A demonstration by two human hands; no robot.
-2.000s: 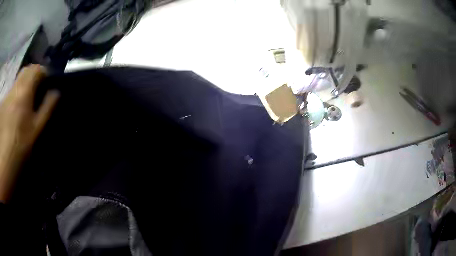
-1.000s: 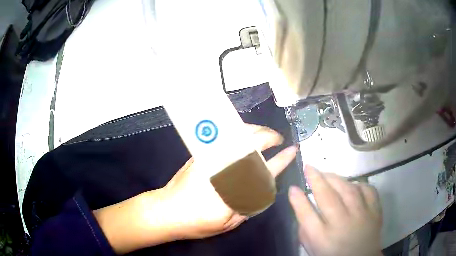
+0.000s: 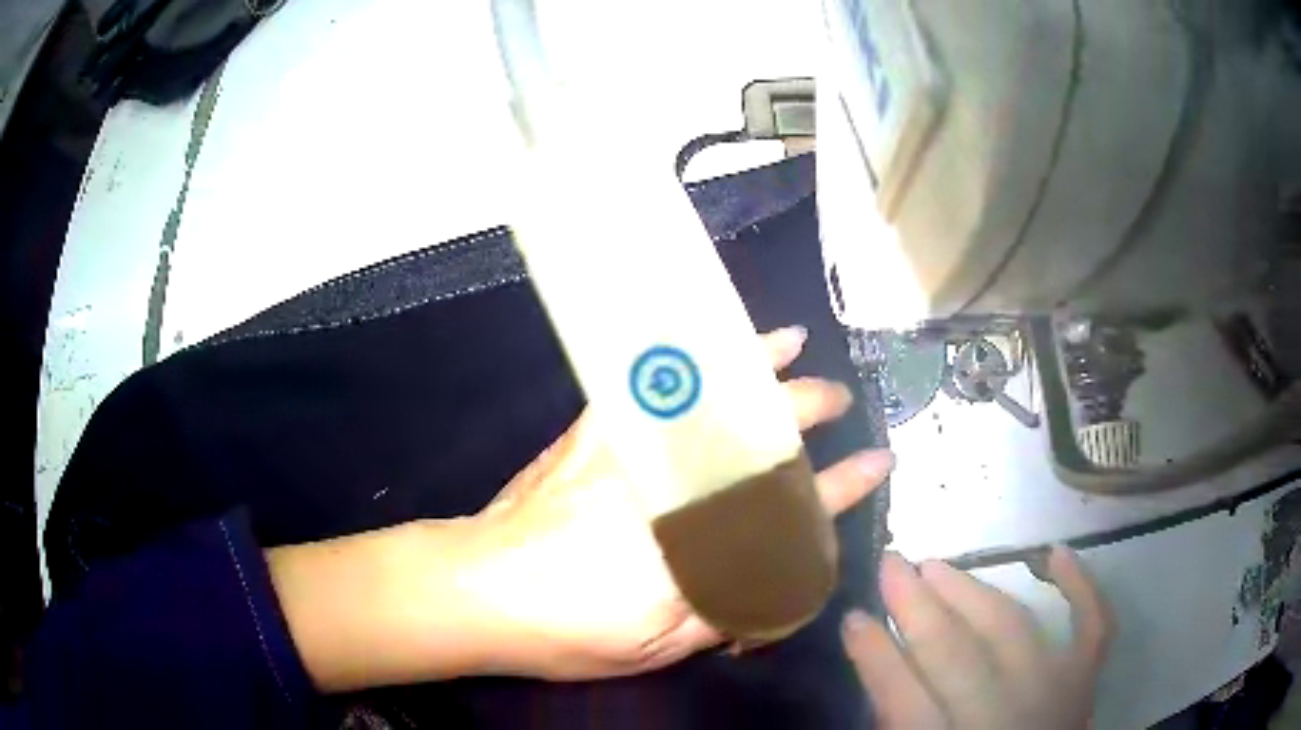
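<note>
A black cloth panel [image 3: 314, 414] with a grey stitched strip [image 3: 371, 295] along its far edge lies on the white machine table. My left hand [image 3: 514, 571] lies flat on the cloth, fingers apart, fingertips near the panel's right edge; the lamp partly hides it. My right hand [image 3: 985, 649] is at the bottom, partly cut off by the picture's edge, its fingertips at the cloth's right edge. Whether it pinches the cloth is unclear. The needle area is mostly hidden under the cream machine head [image 3: 999, 157], beside the round metal plate [image 3: 906, 378].
The cream lamp [image 3: 664, 382] with a blue ring and brown end hangs over my left hand. A bent metal guard and a ribbed knob [image 3: 1109, 444] stand right of the needle area. Dark cloth [image 3: 157, 50] lies at the far left table edge.
Both hands came onto the cloth at the machine from two seconds ago. Since one second ago, the view shifted slightly, and my right hand sits lower in the picture.
</note>
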